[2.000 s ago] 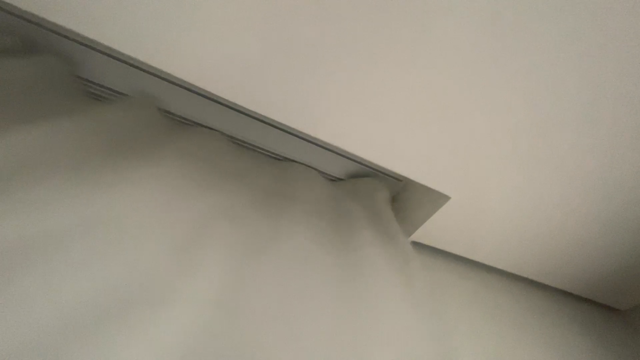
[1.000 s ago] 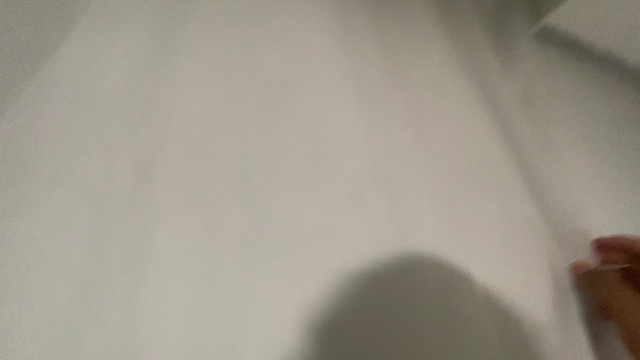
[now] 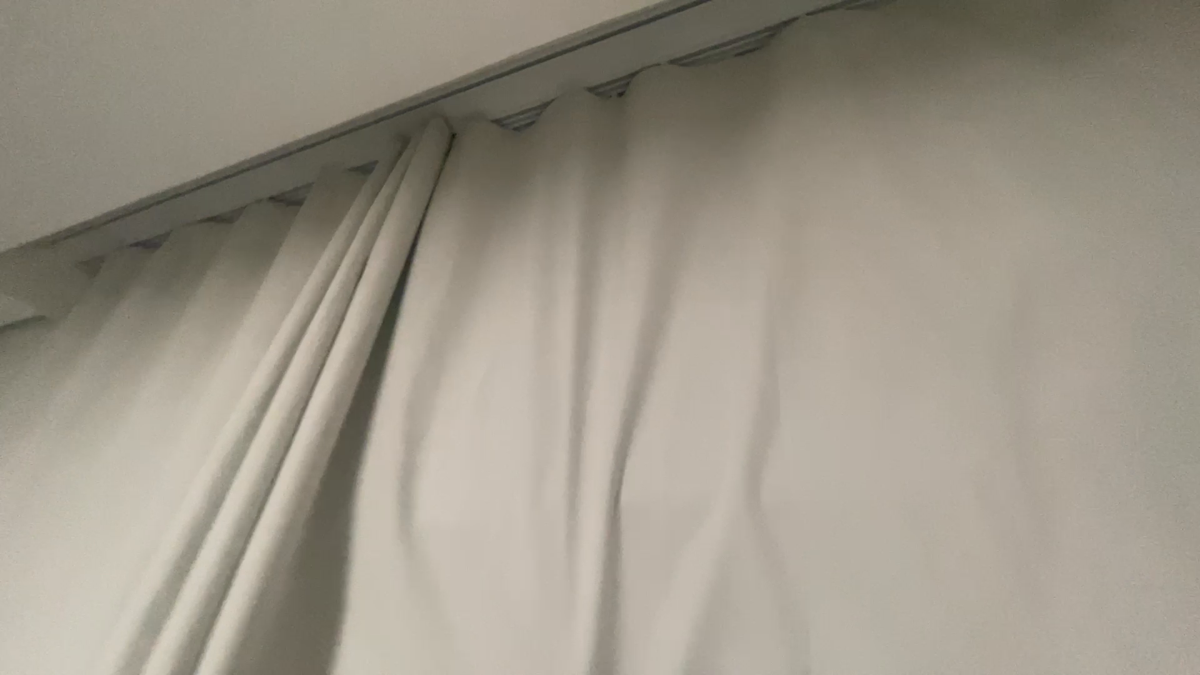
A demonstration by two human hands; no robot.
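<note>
Two pale fabric curtain panels hang from a track recessed at the ceiling. The left curtain panel (image 3: 309,366) has its near edge bunched into several long folds that slant down to the lower left. Beside it, the right curtain panel (image 3: 844,375) hangs in looser, wavy folds. Their tops meet at the curtain track (image 3: 520,120), and below that a dark, narrow gap widens between them. Neither my left hand nor my right hand is in view, so what they hold or touch cannot be seen.
Above the curtains, the pale ceiling (image 3: 234,84) ends at a long slanting edge along the track recess. The end of the recess (image 3: 42,281) shows at the far left.
The view has swung a lot, from the recess end and plain cloth to where the two panels meet. A hand at the lower right a second ago is out of view now.
</note>
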